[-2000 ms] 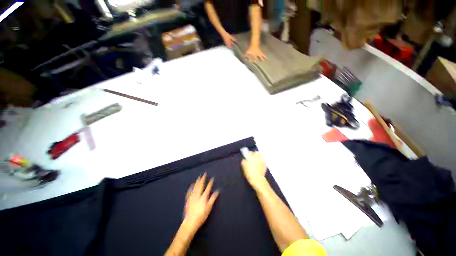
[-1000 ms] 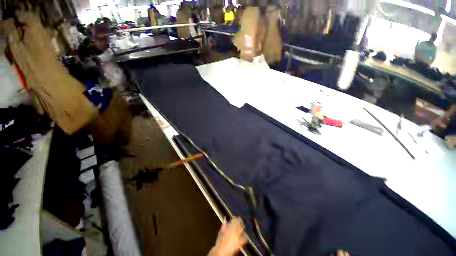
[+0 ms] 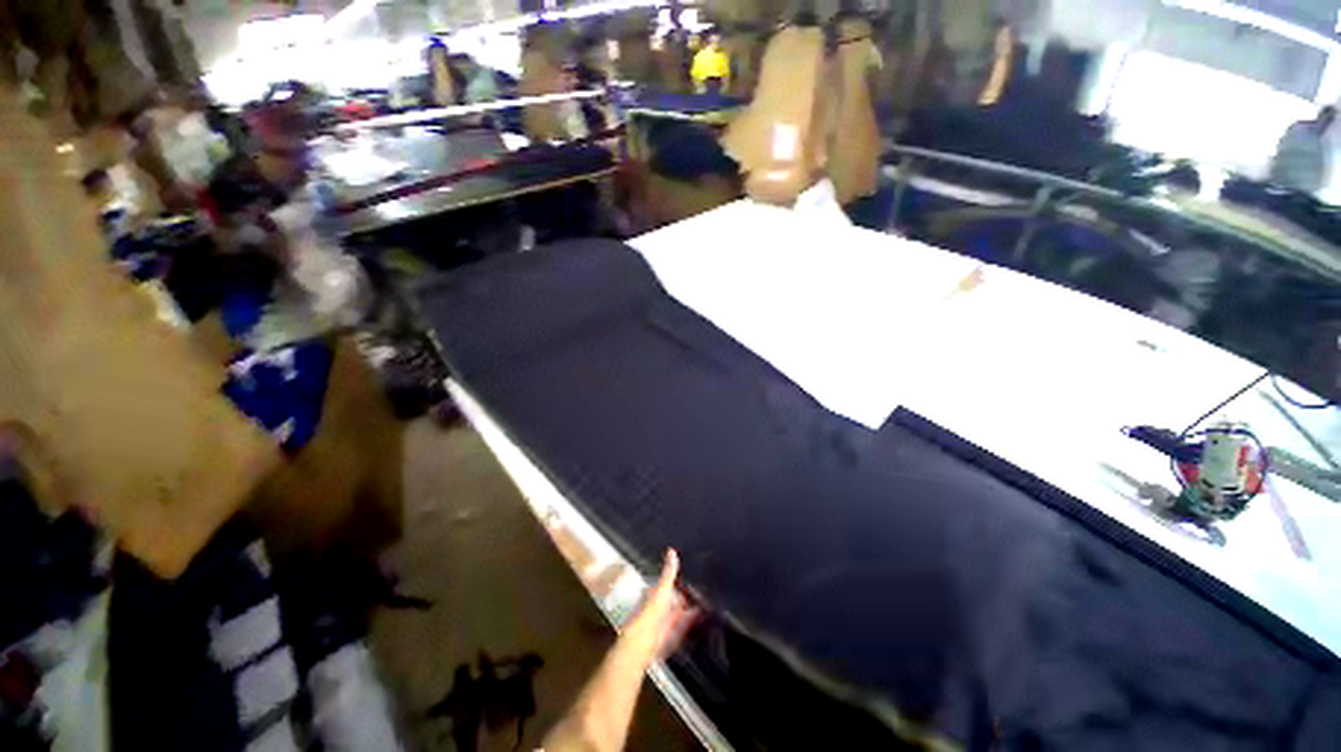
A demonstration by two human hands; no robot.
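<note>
Dark navy cloth [image 3: 765,500] lies lengthwise over the white-topped table, with a thick straight edge on its far side. A thin yellowish selvedge [image 3: 838,679] runs along its near edge at the bottom. My left hand [image 3: 672,614] is at the near table edge, against the cloth's edge, with one finger or thumb pointing up; blur hides whether it grips the cloth. My right hand is out of the picture.
A corded cutter [image 3: 1224,470] stands on the white table [image 3: 941,316] at the right. Brown paper patterns [image 3: 780,118] hang beyond the table's far end and at the left. A dark object [image 3: 493,698] lies on the floor below the near edge.
The view has swung left along the table. My left hand is farther along the near edge, and my right hand has left the picture. The orange-brown ruler at the edge no longer shows.
</note>
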